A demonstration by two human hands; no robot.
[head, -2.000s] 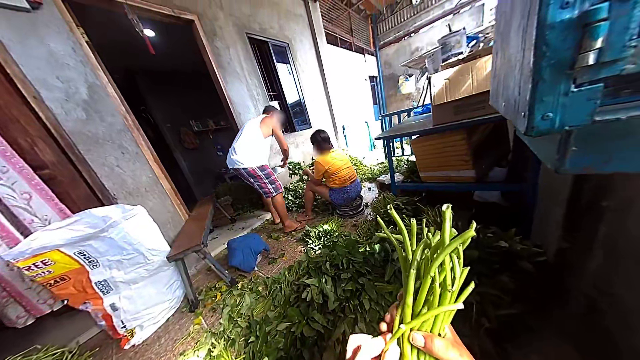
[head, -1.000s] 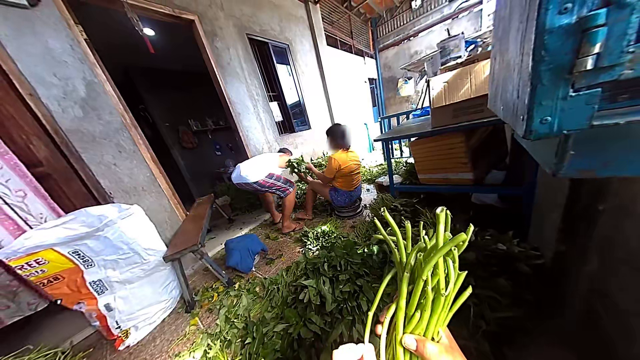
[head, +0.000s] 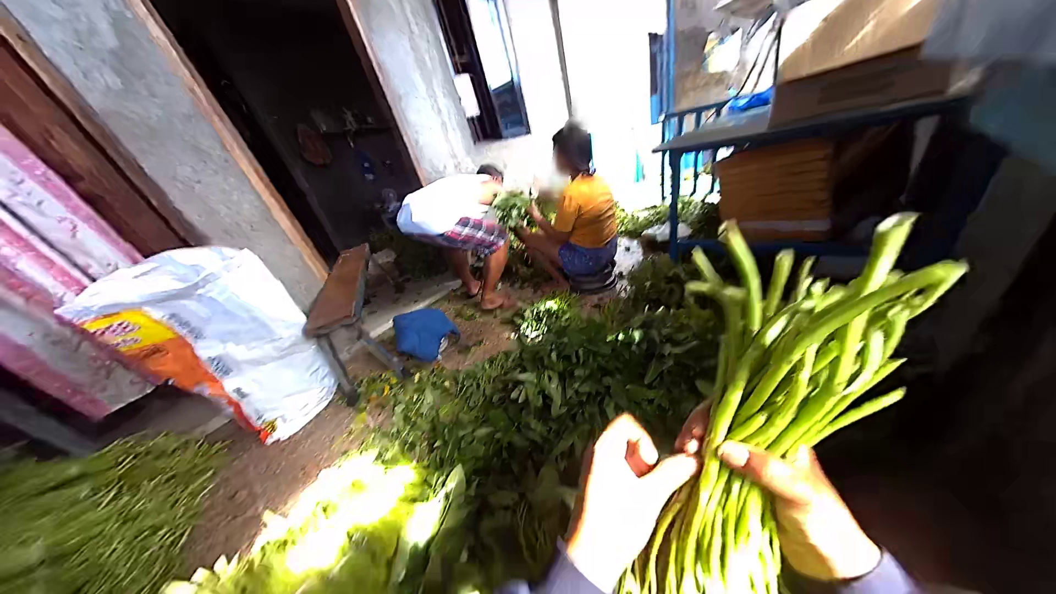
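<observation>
A bundle of long green stems [head: 792,388] leans to the upper right at the lower right of the view. My right hand [head: 804,503] grips the bundle, its thumb across the front and its other fingers mostly behind. At the bundle's left side is my left hand [head: 631,495], thumb and fingertips at the stems near the right hand's fingers; whether it pinches a stem cannot be told. Dark leafy greens [head: 528,404] lie in a wide heap on the ground beyond and left of both hands. Sunlight bleaches the lower stems and parts of the hands.
A printed white sack [head: 247,330] stands left beside a wooden bench [head: 340,289]. Blue cloth [head: 423,332] lies on the ground. A person in white [head: 450,206] bends by a seated person in orange [head: 587,210]. Thin greens [head: 107,511] lie lower left. A metal table [head: 817,124] holds a carton.
My left hand has come up beside the bundle from the lower edge, where little of it showed one second ago. The person in white has bent down since two seconds ago. The view has shifted.
</observation>
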